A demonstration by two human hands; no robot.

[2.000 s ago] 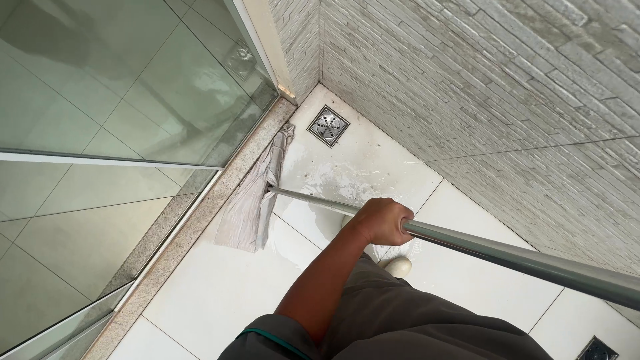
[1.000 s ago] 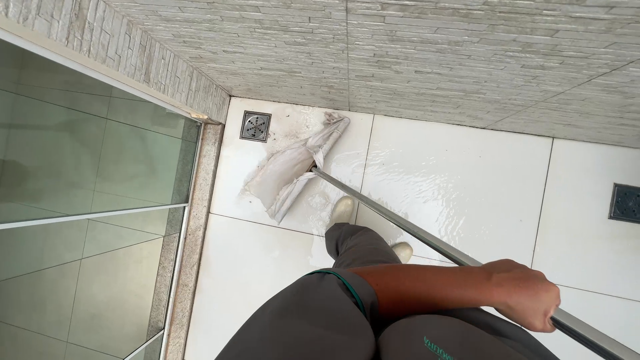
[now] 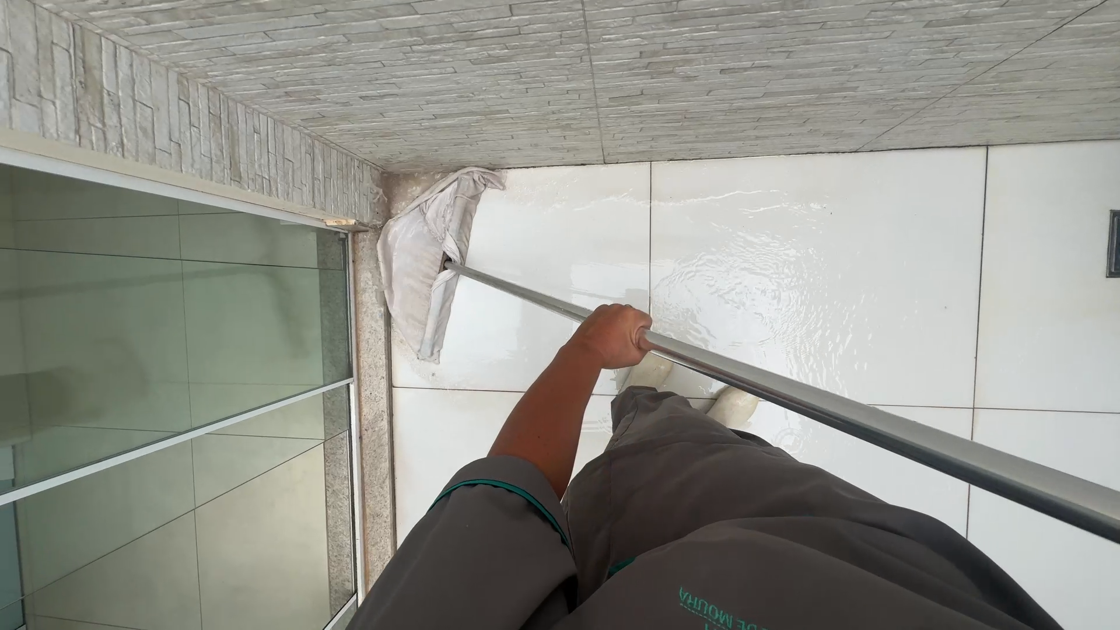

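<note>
My left hand (image 3: pixel 615 336) is closed around the metal pole (image 3: pixel 840 402) of a floor squeegee or mop, whose head lies under a wet, whitish cloth (image 3: pixel 420 262). The cloth is spread in the floor corner between the stone-textured wall and the granite sill, with its upper end folded against the wall. From the cloth the pole slants past my hand and leaves the view at the lower right. My right hand is out of view. Ripples and a thin layer of water show on the white floor tiles (image 3: pixel 752 289).
A glass door panel (image 3: pixel 105 324) with a white frame stands at the left, beside the granite sill (image 3: pixel 376 437). The stone-textured wall (image 3: pixel 490 79) runs along the top. My light-coloured shoes (image 3: pixel 733 407) are on the wet tiles. A floor drain (image 3: pixel 1113 243) shows at the right edge.
The cloth and pole head have moved left into the corner since one second ago, over where the nearby drain showed. My left hand has come back left with the pole.
</note>
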